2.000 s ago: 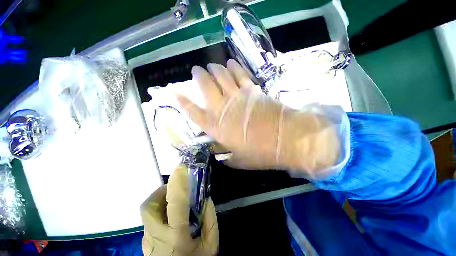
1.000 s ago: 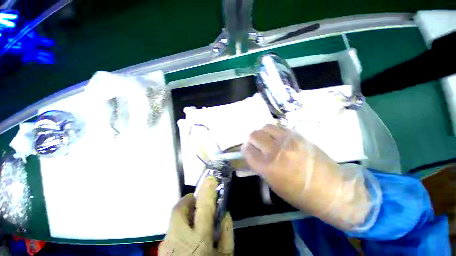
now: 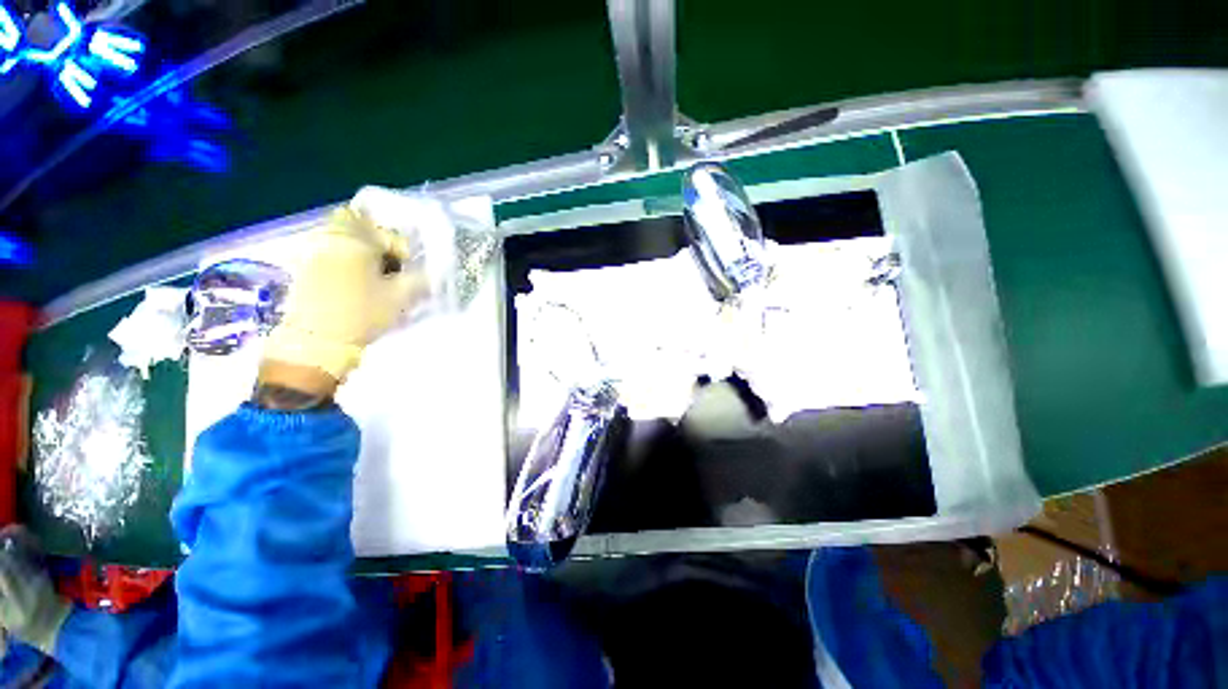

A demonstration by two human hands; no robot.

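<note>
My left hand (image 3: 337, 289), in a cream-yellow glove, is at the crumpled translucent bag (image 3: 438, 256) on the left foam sheet (image 3: 431, 471). Its fingertips are partly hidden, so its grip cannot be told. My right hand is out of the picture; a blue sleeve (image 3: 1131, 646) shows at lower right. The white fixture pad (image 3: 835, 323) lies on its black base. One silvery lobe (image 3: 723, 229) points up from the pad. Another silvery lobe (image 3: 568, 478) slants down past the base's front edge. A thin wire loops near its upper end.
A silvery rounded part (image 3: 236, 307) lies left of my left hand. A glittery heap of clear parts (image 3: 92, 451) is at far left. Another person's gloved hand (image 3: 30, 592) is at lower left. A metal post (image 3: 644, 81) stands behind the bench. An open box (image 3: 1064, 552) is lower right.
My left hand has let go of the lower silvery lobe and moved up left to the bag. My right hand has left the fixture and the picture. The view has shifted.
</note>
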